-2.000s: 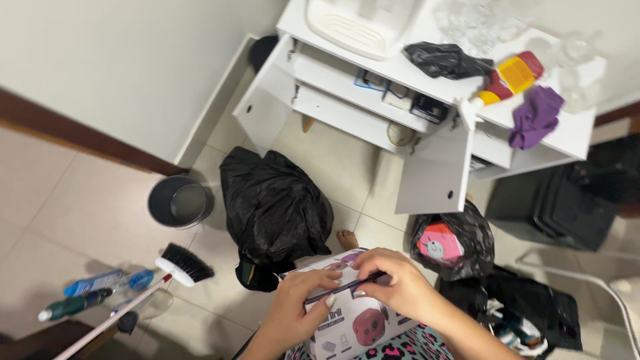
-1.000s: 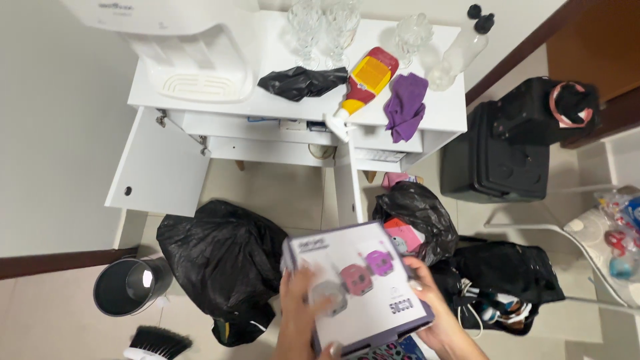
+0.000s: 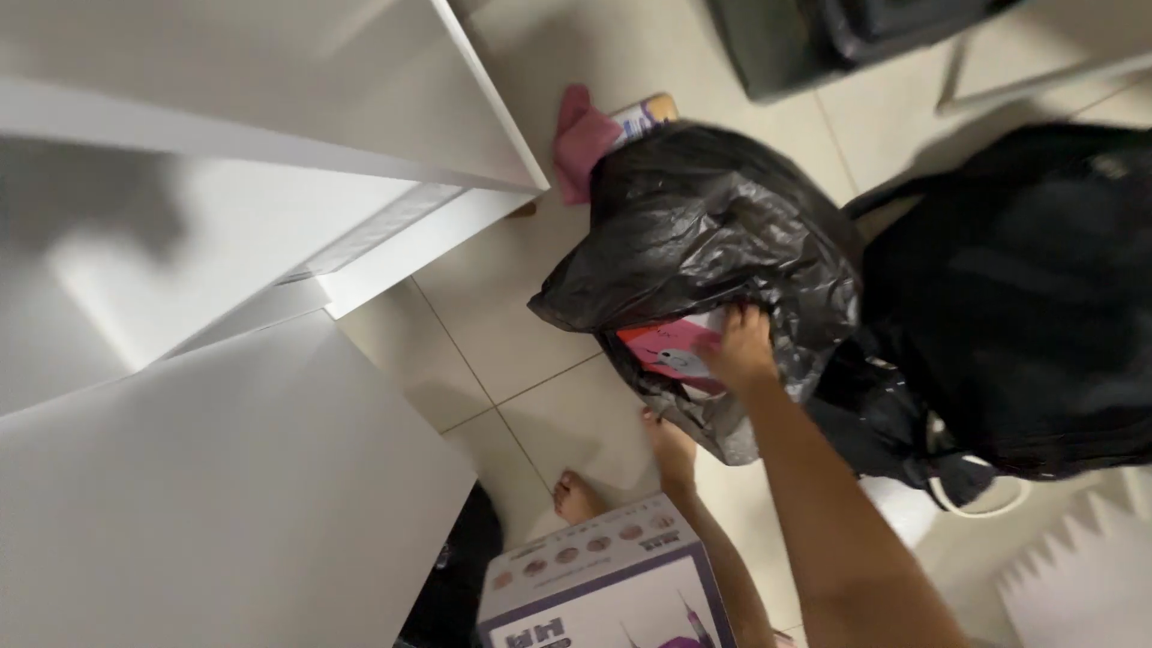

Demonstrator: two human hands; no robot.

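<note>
My right hand [image 3: 745, 351] reaches into the mouth of a black plastic bag [image 3: 711, 225] on the tiled floor. Its fingers lie at a pink printed item [image 3: 670, 351] inside the bag; whether they grip it or the plastic is unclear. A white and purple printed cardboard box [image 3: 594, 576] is at the bottom of the view, near my legs. My left hand is out of sight, so what it holds does not show.
An open white cabinet [image 3: 378, 207] fills the left side. Beyond the bag lie a pink cloth [image 3: 580, 144] and a printed package [image 3: 643, 117]. A black fabric bag [image 3: 1017, 306] sits at the right, and a dark container [image 3: 792, 45] stands at the top.
My right hand has left the box and moved into the black plastic bag. My left hand, on the box before, has gone from view. The view has swung closer to the floor.
</note>
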